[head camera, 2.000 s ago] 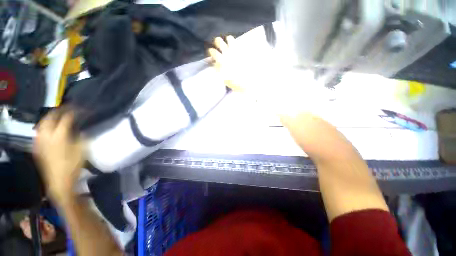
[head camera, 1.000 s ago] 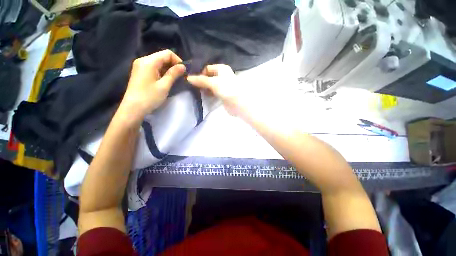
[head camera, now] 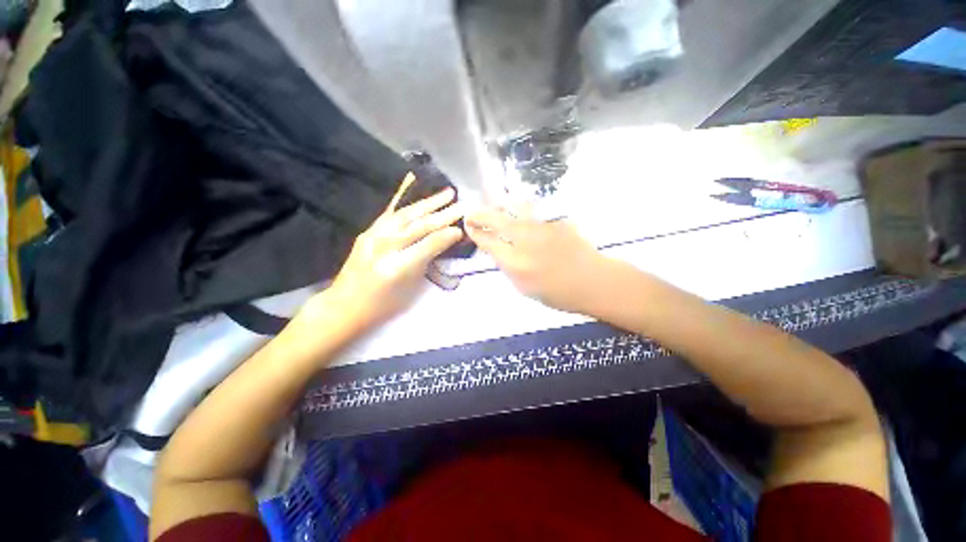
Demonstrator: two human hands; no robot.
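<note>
My left hand (head camera: 397,249) and my right hand (head camera: 530,252) meet under the head of the sewing machine (head camera: 413,64). Their fingertips hold a small dark garment end (head camera: 460,246) between them, just left of the presser foot area (head camera: 530,159). Glare hides the needle. The black fabric (head camera: 222,159) lies in a large heap left of the machine and joins toward my left hand. A white garment piece (head camera: 196,371) with narrow black strips hangs over the table's left front, partly behind my left forearm.
Red and blue snips (head camera: 779,195) lie right of the needle area. A small brown box (head camera: 916,206) stands at the far right. The ruler (head camera: 477,371) runs along the table's front edge. Blue baskets (head camera: 318,492) are below. A yellow patch (head camera: 797,125) is beside the machine.
Both hands have moved right from the black heap to beneath the machine head, bringing the small dark end along. The view has shifted closer to the machine.
</note>
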